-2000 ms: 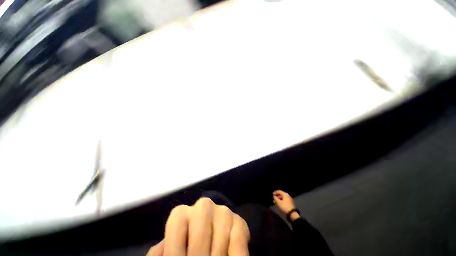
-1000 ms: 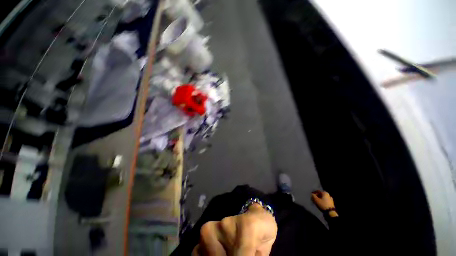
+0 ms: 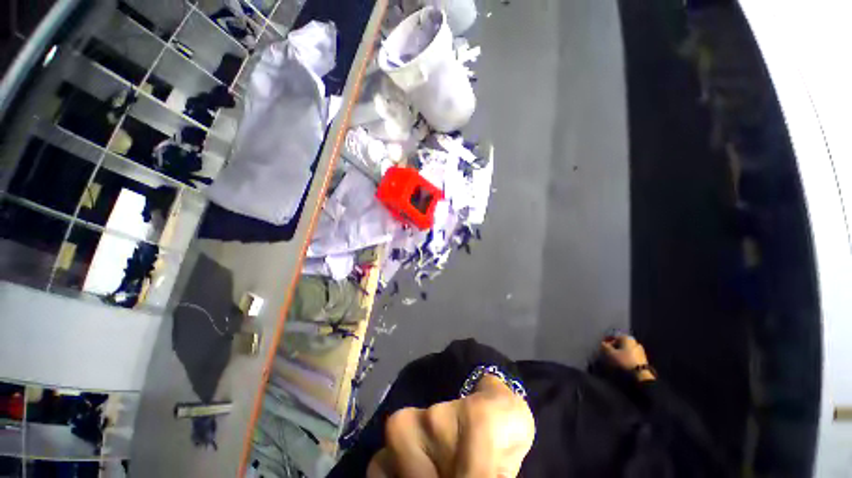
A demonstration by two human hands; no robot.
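Observation:
My left hand (image 3: 462, 431) is large and close to the camera at the bottom centre, with a chain bracelet. Its fingers are curled into a fist, and nothing shows in it. My right hand (image 3: 624, 353) is small and lower down, right of my body, with a dark wristband. Its fingers are bent. A dark spot shows at its fingertips, too small to tell what it is. Neither hand touches cloth. The white-covered table (image 3: 811, 103) runs along the right rim, cut off by the picture's edge.
Left of the grey aisle floor (image 3: 532, 233), a red container (image 3: 409, 198) sits among scraps (image 3: 458, 201) near white bins (image 3: 416, 45). A long bench with an orange edge (image 3: 297, 252) holds pale cloth (image 3: 271, 140) and dark cloth (image 3: 205, 322). Compartment shelving (image 3: 65, 224) stands beyond.
The view has swung from the white table to the aisle, bench and shelving. The table has slid out to the right rim. My left hand stays a fist; my right hand stays low.

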